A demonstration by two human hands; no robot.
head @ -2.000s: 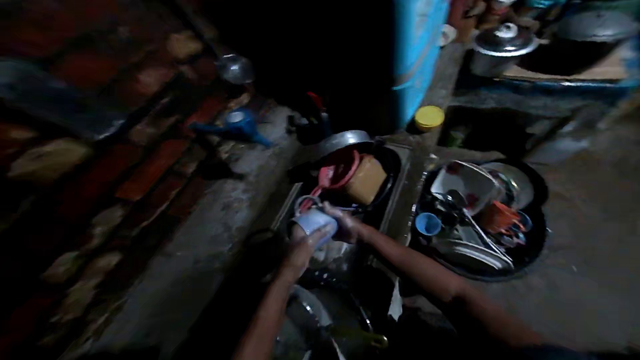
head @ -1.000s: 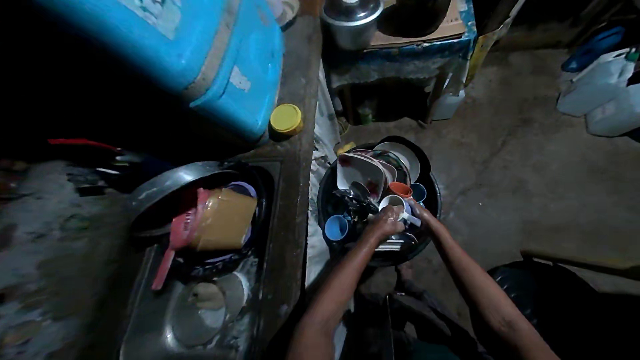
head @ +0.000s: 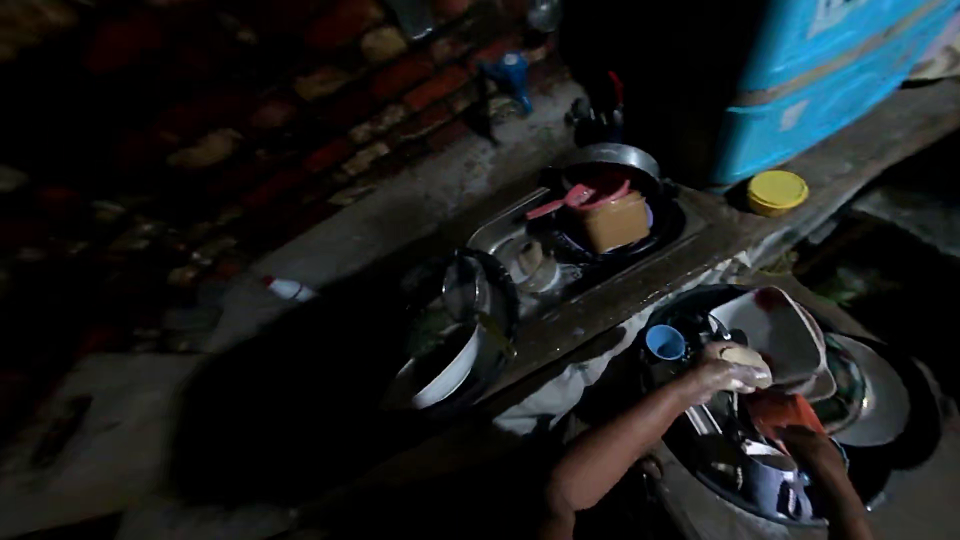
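Observation:
My left hand [head: 724,375], wet and pale with what looks like suds, is closed on a beige sponge-like pad [head: 746,364] above the black tub [head: 694,461]. To its right and lower, my right hand [head: 814,450] grips an orange plastic container [head: 784,416]; the fingers are partly in shadow. A light metal or enamel mug [head: 772,480] lies in the tub near that hand. A blue cup [head: 665,342] sits by the tub's left rim. A white square dish with red marks [head: 765,330], round plates [head: 881,397] and cutlery [head: 705,420] fill the rest.
A metal sink [head: 510,232] holds a pink handled dipper [head: 581,199], a tan block-shaped item [head: 616,225] and a metal pan [head: 615,155]. Left of it a dark basin holds a white bowl [head: 450,371]. A yellow-lidded jar [head: 778,193] and a blue container [head: 810,105] stand on the ledge.
Both hands held a light mug, first over the sink, then over the tub. Now the mug lies in the tub and the hands are apart, on the pad and orange container. The view has swung left.

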